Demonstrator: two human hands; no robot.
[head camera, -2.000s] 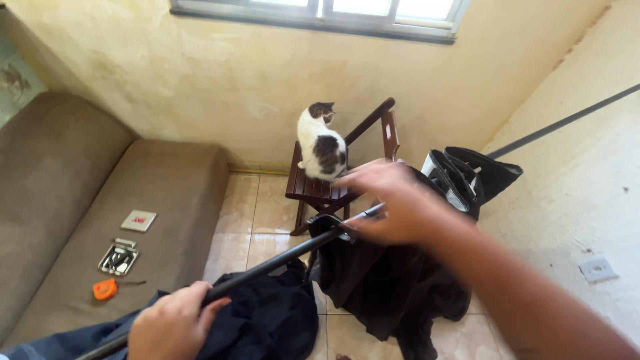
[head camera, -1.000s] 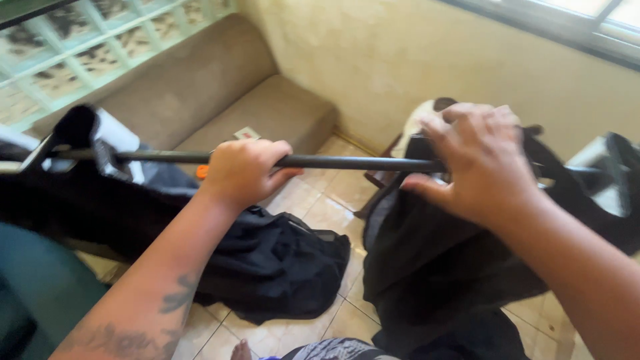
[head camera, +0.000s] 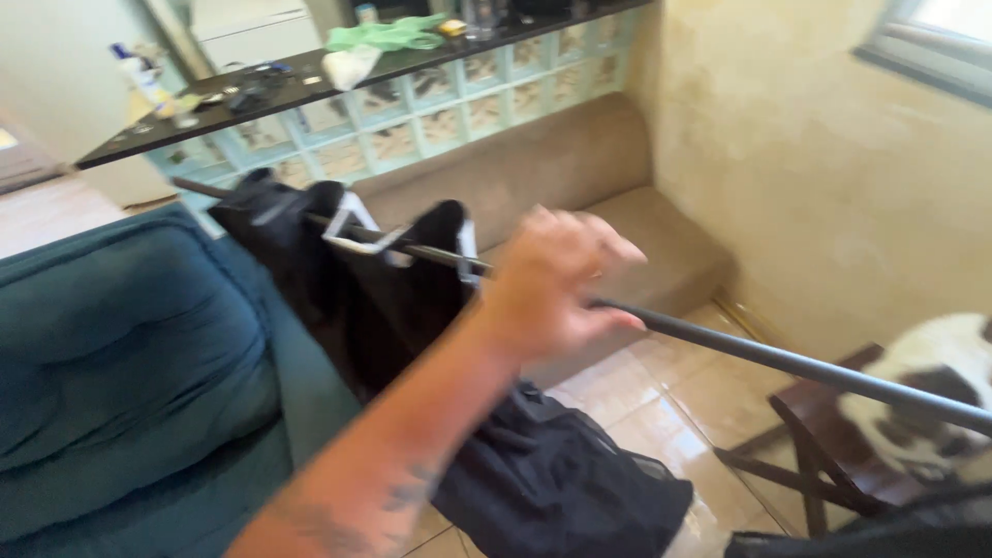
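My left hand (head camera: 554, 291), blurred, is at the dark metal rod (head camera: 775, 356), its thumb and fingers apart on either side; whether it grips the rod is unclear. Left of the hand, black fabric (head camera: 387, 298) hangs in folds on the rod, with white angular pieces (head camera: 364, 232) at its top. The rod slants down to the right across the view. More dark fabric (head camera: 573, 480) spreads low beneath my forearm, and another black piece (head camera: 891, 527) shows at the lower right. My right hand is out of view.
A white cat with dark patches (head camera: 914, 387) is on a wooden folding chair (head camera: 829, 422), close to the rod. A brown sofa (head camera: 558, 170) stands behind, a blue padded seat (head camera: 132, 372) at left. A dark counter (head camera: 256, 108) holds a green bag (head camera: 384, 35) and small items.
The view has swung left. My right hand, on the rod a second ago, has left the view. My left hand's fingers, closed around the rod then, are now more spread.
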